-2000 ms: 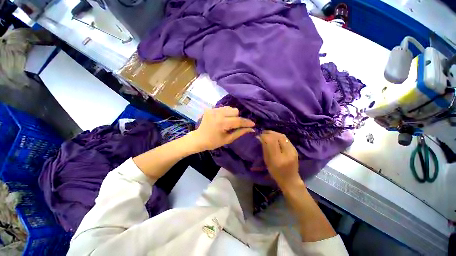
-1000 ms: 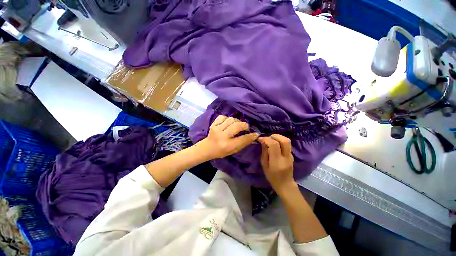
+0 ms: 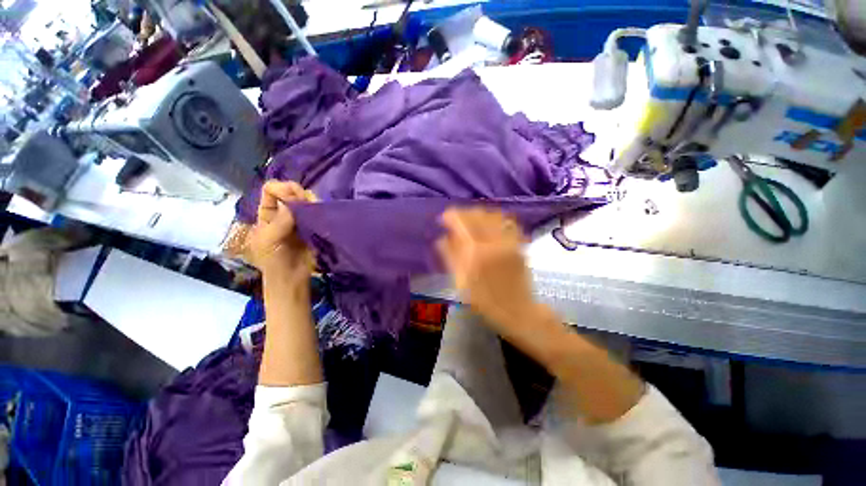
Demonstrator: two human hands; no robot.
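Observation:
The purple garment point(image 3: 418, 142) lies heaped on the white table, left of the sewing machine point(image 3: 722, 85). Its near part is pulled into a straight, taut edge running from my left hand to the needle area. My left hand point(image 3: 277, 226) grips the cloth at the left end of this edge, fingers closed. My right hand point(image 3: 482, 249) is blurred at the middle of the taut cloth, just below the edge; whether it grips the cloth cannot be told. Part of the garment hangs over the table's front edge between my arms. The frilled edge point(image 3: 555, 142) lies near the needle.
Green-handled scissors point(image 3: 771, 207) lie right of the needle. A white lamp point(image 3: 609, 78) stands left of the machine head. A grey second machine point(image 3: 195, 119) stands at left. A dark purple heap point(image 3: 195, 418) and a blue crate point(image 3: 71, 422) are at lower left.
My hands were close together on the gathered cloth; now they are apart, the left far to the left. The near cloth has been drawn out straight. The view has shifted and shows more behind the table.

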